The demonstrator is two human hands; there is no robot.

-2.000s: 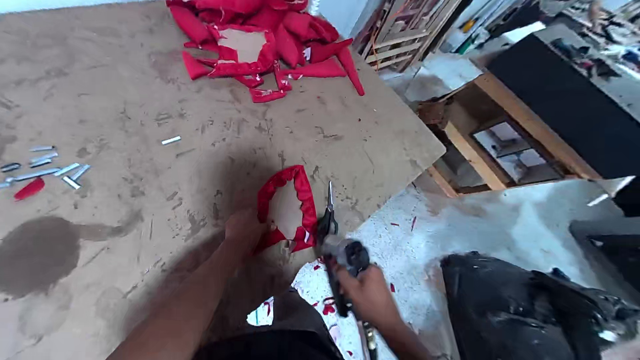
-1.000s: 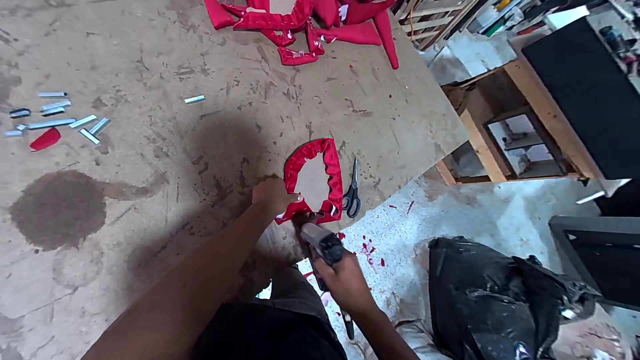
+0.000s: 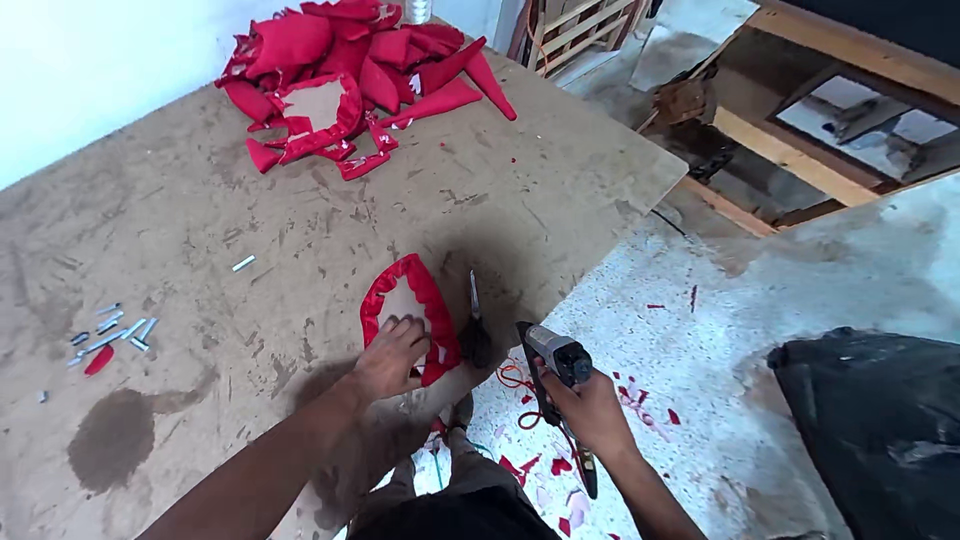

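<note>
A small panel wrapped at its edges in red fabric (image 3: 437, 315) lies on the worktable, its bare beige middle facing up. My left hand (image 3: 394, 356) rests on its lower part, fingers bent over the beige area; whether it grips the edge is hidden. In my right hand (image 3: 589, 405) is a pneumatic staple gun (image 3: 553, 351), held off the table's edge above the floor, apart from the panel. Scissors (image 3: 475, 330) with dark handles lie just right of the panel, blades pointing away from me.
A heap of red fabric-covered pieces (image 3: 292, 45) lies at the table's far side by the wall. Several staple strips (image 3: 105, 339) and a red scrap (image 3: 99, 361) are at the left. Beyond the table (image 3: 600, 180) are a wooden frame (image 3: 795, 157), a black plastic bag (image 3: 870, 427) and floor scraps.
The staple gun in my right hand has moved away from the panel's lower edge, to the right, past the table's edge. My left hand has shifted onto the panel. The view has shifted.
</note>
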